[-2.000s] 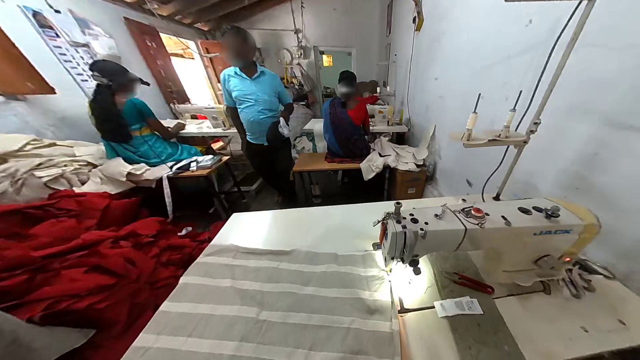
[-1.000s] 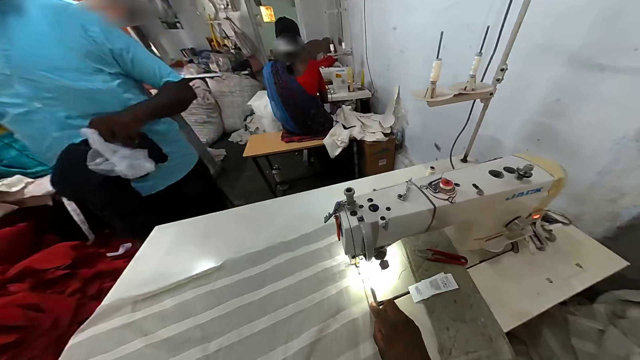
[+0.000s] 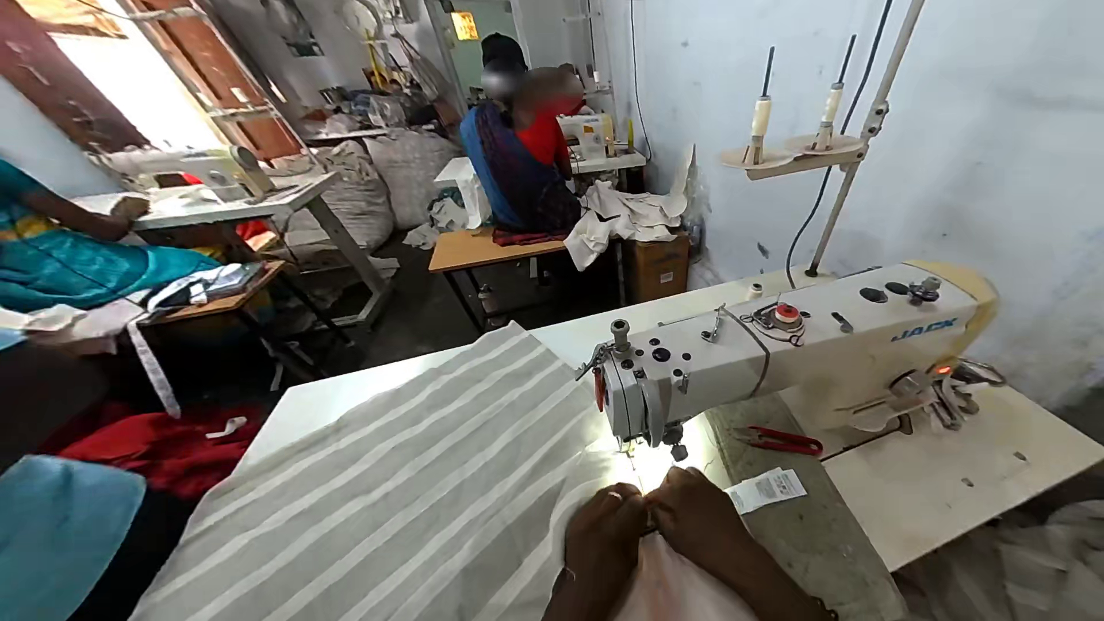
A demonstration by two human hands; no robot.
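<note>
A grey cloth with white stripes (image 3: 414, 466) lies across the white sewing table, its right edge at the lit needle area of a Jack industrial sewing machine (image 3: 690, 371). Just in front of the needle, my left hand (image 3: 608, 526) pinches the cloth's edge with bent fingers. My right hand (image 3: 697, 509) touches it from the right, fingers also closed on the edge. Pale pinkish fabric (image 3: 681, 586) shows between my wrists. To the right lie a white printed label (image 3: 766, 490) and red-handled thread snips (image 3: 780, 441).
A thread stand (image 3: 798, 157) with two cones rises behind the machine. One person (image 3: 526, 164) sits at a machine beyond a wooden bench (image 3: 487, 250); another, in teal (image 3: 78, 250), sits at the left. Red cloth (image 3: 147, 448) lies lower left, beside part of a person in light blue.
My left hand has come into view and both hands are now together at the cloth's edge. The striped cloth lies at a different angle. The standing person in blue has moved toward the lower left.
</note>
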